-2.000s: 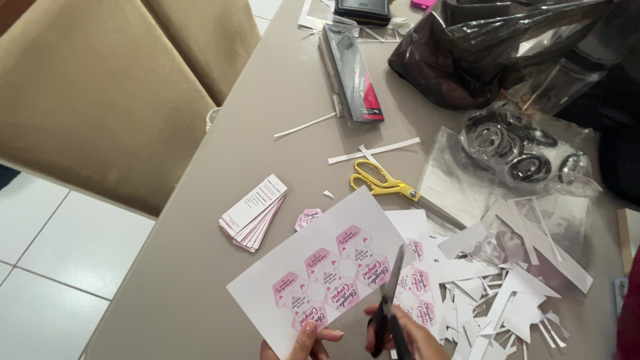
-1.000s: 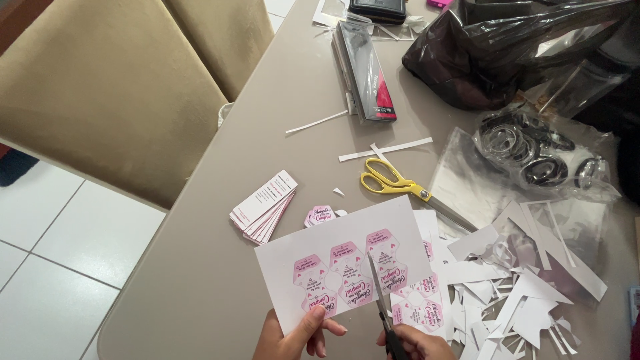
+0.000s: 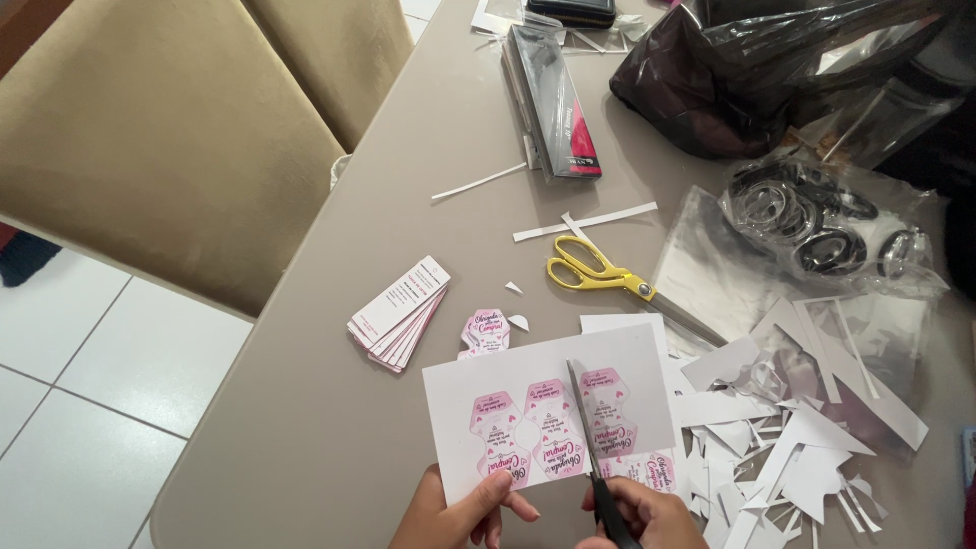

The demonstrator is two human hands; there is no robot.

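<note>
My left hand (image 3: 473, 511) pinches the lower left edge of a white paper sheet (image 3: 457, 381) printed with pink tags, thumb on top. In my right hand (image 3: 648, 515) are black-handled scissors (image 3: 583, 412); their blades lie at the sheet between the middle and right tag columns. Under the sheet's right side is another printed sheet (image 3: 656, 469). Just beyond it rests a cut-out pink tag (image 3: 488, 332). A fanned stack of printed cards (image 3: 400, 309) lies to the left, and yellow-handled scissors (image 3: 644, 288) lie farther out.
White paper scraps (image 3: 793, 457) pile up at the right. Behind them sit a clear bag of black rings (image 3: 823, 221) and a black plastic bag (image 3: 701, 84). A clear-topped box (image 3: 553, 107) and paper strips (image 3: 587, 221) lie beyond the sheet. A beige chair (image 3: 168, 145) stands at the left.
The printed sheet has turned in my left hand, so its columns stand more upright. The black-handled scissors have tilted, with their tips now pointing slightly left.
</note>
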